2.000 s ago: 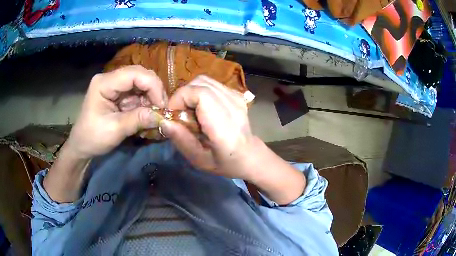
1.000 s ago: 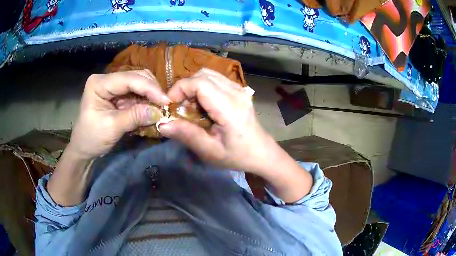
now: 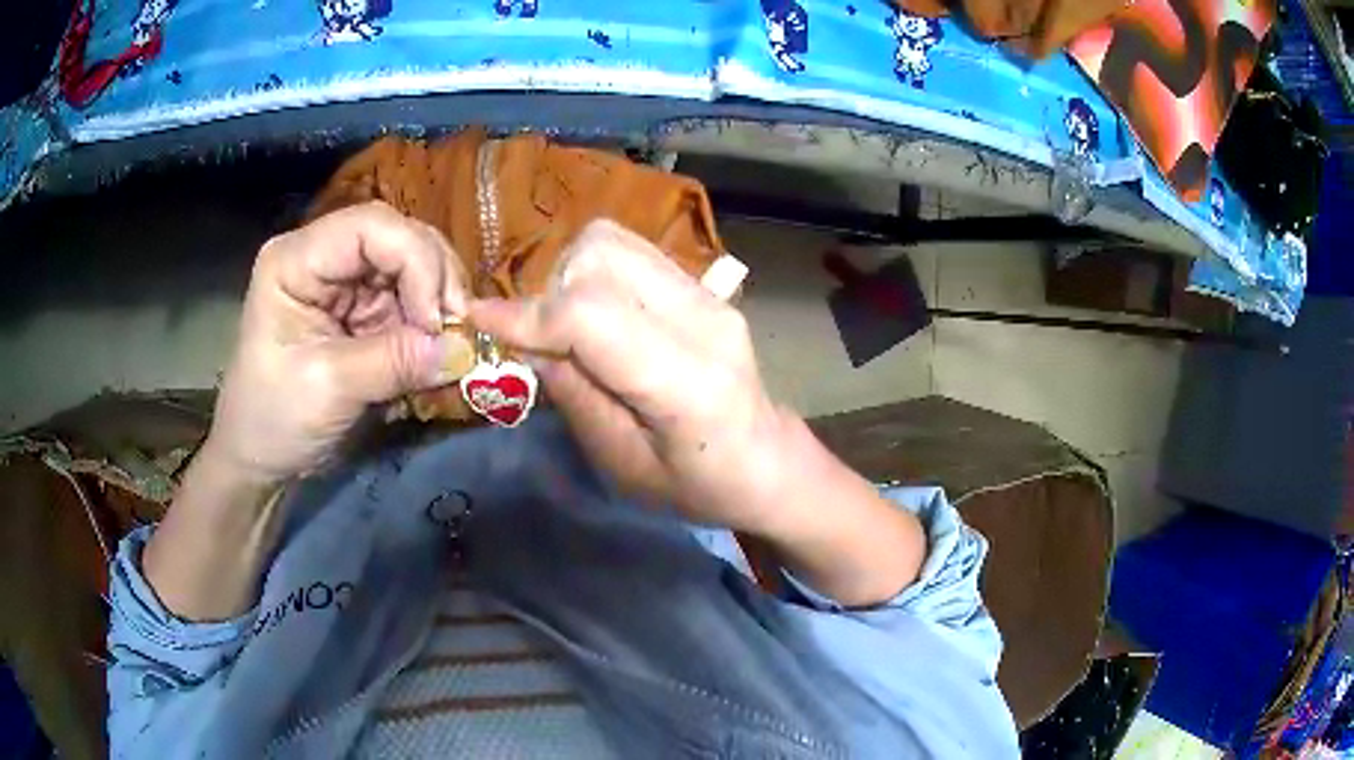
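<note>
A brown fabric piece (image 3: 579,186) lies bunched behind and under my hands, with a pale toothed zipper (image 3: 489,208) running down its middle. A red heart charm (image 3: 499,394) with a white border hangs below my fingertips from small gold-coloured hardware (image 3: 486,351). My left hand (image 3: 349,334) pinches the fabric's zipper end or hardware between thumb and forefinger; which of these is hidden. My right hand (image 3: 639,371) has its fingertips against the same spot, just above and beside the charm. What it grips is too small to tell.
A table edge with blue cartoon-print cloth (image 3: 594,52) runs across the top. Brown pieces (image 3: 1039,18) and an orange-red wavy-patterned sheet (image 3: 1173,89) lie at its upper right. Red strands (image 3: 112,60) lie at its upper left. Cardboard boxes (image 3: 1025,520) stand at both sides.
The heart charm now hangs in plain view, face out; earlier it was hidden by my fingers. My right fingertips have moved slightly up from below the hardware.
</note>
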